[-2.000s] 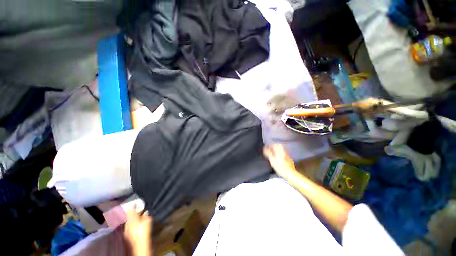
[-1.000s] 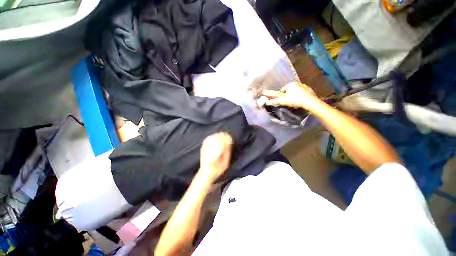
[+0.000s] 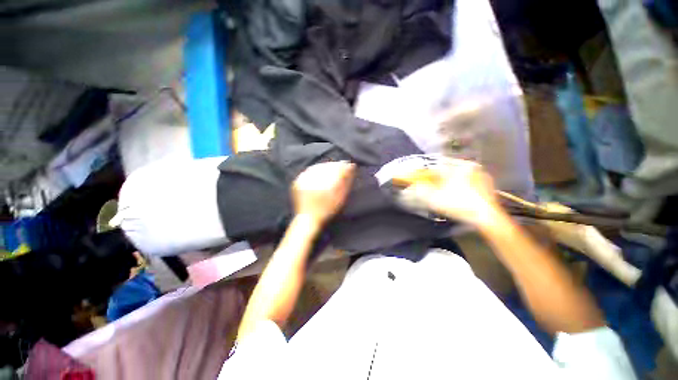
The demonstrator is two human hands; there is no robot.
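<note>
A dark garment (image 3: 256, 194) is drawn over the pale padded arm (image 3: 167, 204), whose left end is bare. My left hand (image 3: 323, 191) is closed on the top of the dark garment. My right hand (image 3: 453, 191) is shut around the orange-brown handle of the steam iron (image 3: 401, 165), which is over the garment's right part, its pointed end to the left. The hand hides much of the iron, and whether it touches the cloth cannot be told. The picture is blurred.
A crumpled dark garment pile (image 3: 349, 44) lies behind the padded arm. A blue box (image 3: 207, 85) stands behind left. The pale hose (image 3: 602, 249) runs right from the iron. A pink and white card (image 3: 221, 265) and pink cloth (image 3: 175, 334) are at the front left.
The iron was on the stained right end of the table; my right hand has taken hold and carried it left over the garment. My left hand has moved from the front left onto the garment.
</note>
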